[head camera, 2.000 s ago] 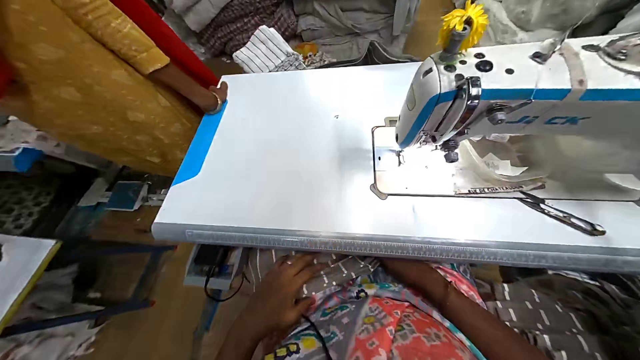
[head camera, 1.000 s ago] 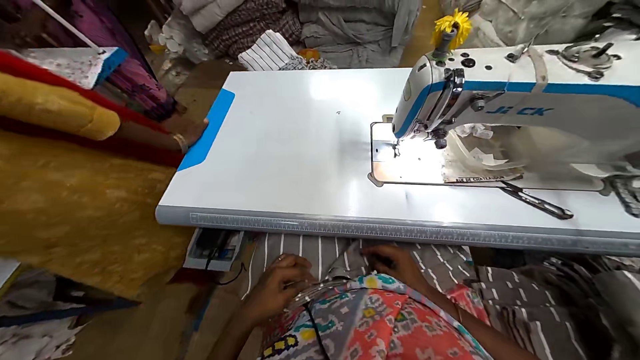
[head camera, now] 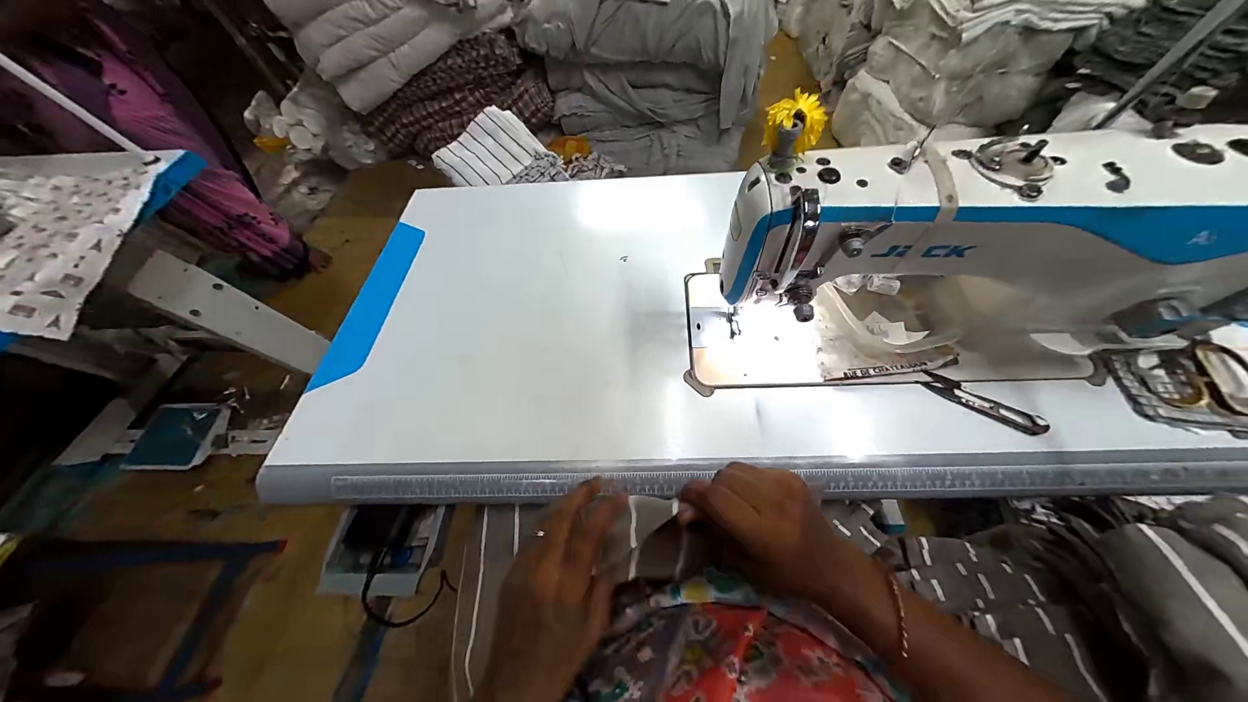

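A grey fabric with white stripes (head camera: 478,585) hangs over my lap below the sewing table's front edge. My left hand (head camera: 570,565) lies on the cloth, its fingertips close to the ruler strip (head camera: 468,486) on that edge. My right hand (head camera: 765,517) is curled, with a fold of the same cloth pinched between thumb and fingers. Beyond both hands stands a Jack sewing machine (head camera: 975,234), its lamp lighting the needle plate (head camera: 760,356). Thread snips (head camera: 990,408) rest on the white tabletop (head camera: 517,331), right of the needle area.
More striped grey cloth (head camera: 994,585) is heaped at the right. A wire basket (head camera: 1160,390) holds scissors on the table's right side. Stacks of folded fabric (head camera: 643,88) stand behind. At the left are another table with printed cloth (head camera: 68,234) and a person in pink clothing (head camera: 214,185).
Both my hands have moved up to the table's front edge with the striped cloth. The person in yellow, whose hand was on the table's left end, is out of view. The view has shifted.
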